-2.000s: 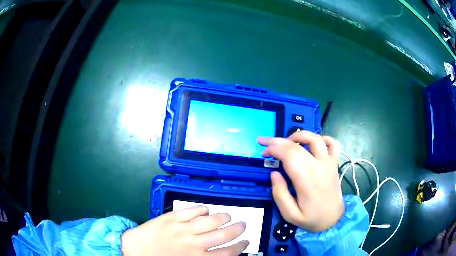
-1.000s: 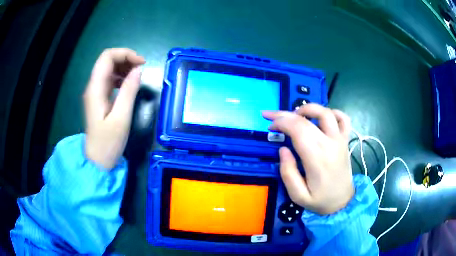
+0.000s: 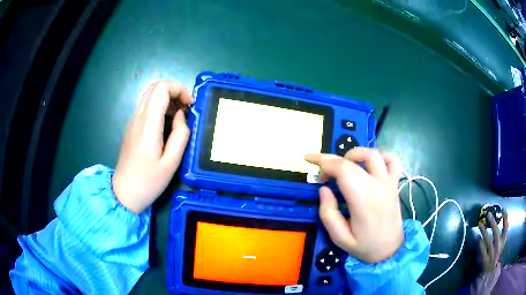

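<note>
The upper blue handheld tester point(image 3: 259, 182) lies flat with a white lit screen. The lower blue handheld tester point(image 3: 180, 248) lies just below it with an orange screen and a small white label at its lower right corner. My right hand point(image 3: 363, 201) rests over the upper tester's right part, its index fingertip at the screen's lower right corner; it grips nothing visible. My left hand point(image 3: 154, 144) is at the upper tester's left edge with fingers curled; whether it holds anything is hidden. A short black rod point(image 3: 382, 120) projects at the upper tester's right.
The testers lie on a dark green bench. A white cable point(image 3: 465, 222) lies loosely coiled at right, its plug point(image 3: 439, 255) on the bench. Another person's hand point(image 3: 492, 245) touches a yellow-and-black item point(image 3: 484, 214). A blue case point(image 3: 508, 144) stands at far right.
The upper screen has turned from cyan to white, the lower from white to orange. My left hand has moved from the lower screen to the upper tester's left edge. Another person's hand has appeared at right.
</note>
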